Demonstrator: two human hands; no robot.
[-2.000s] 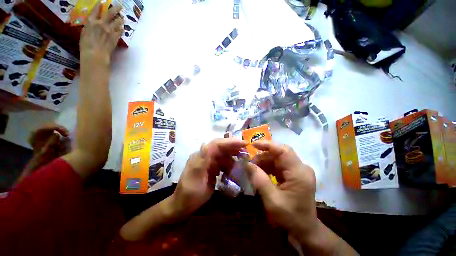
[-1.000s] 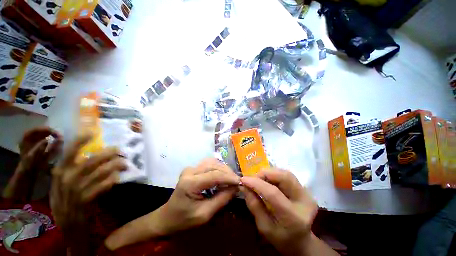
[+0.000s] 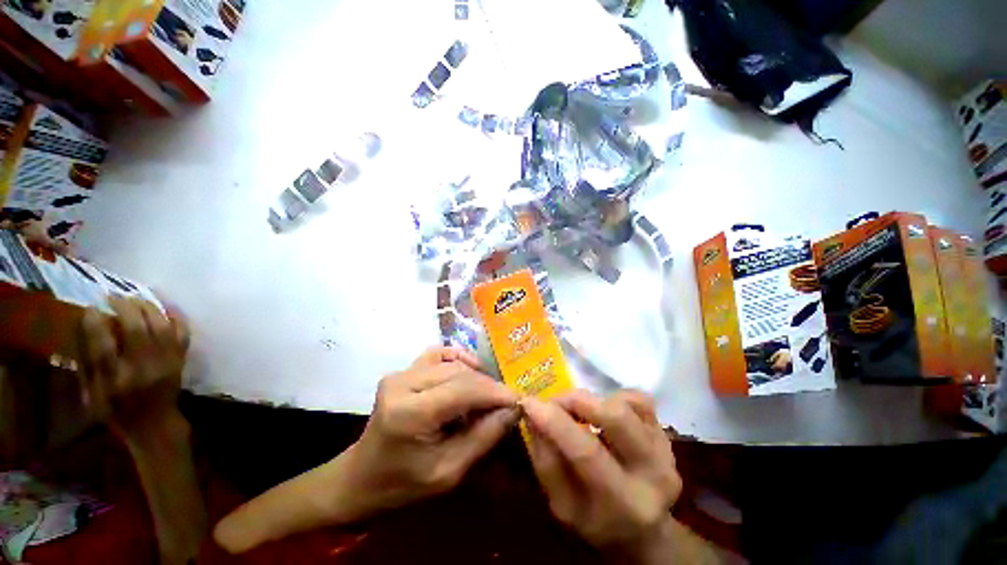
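A retail box shows its narrow orange-yellow side in front of me, tilted slightly, with a black logo at its top. My left hand and my right hand meet over its lower part. Their thumbs and forefingers pinch close together on a small dark piece, too small to identify surely. My fingers hide the box's lower end. Behind the box lies a shiny silver heap of tangled label strips.
Several boxes stand upright at the right. Box stacks stand at the far left. Another person's hand is by a box at the left edge. A short label strip and a black bag lie further back.
The view has shifted, and more of the orange side shows above my hands. The shiny piece seen earlier between my hands is no longer visible. The neighbour's hand has carried a box to the left edge.
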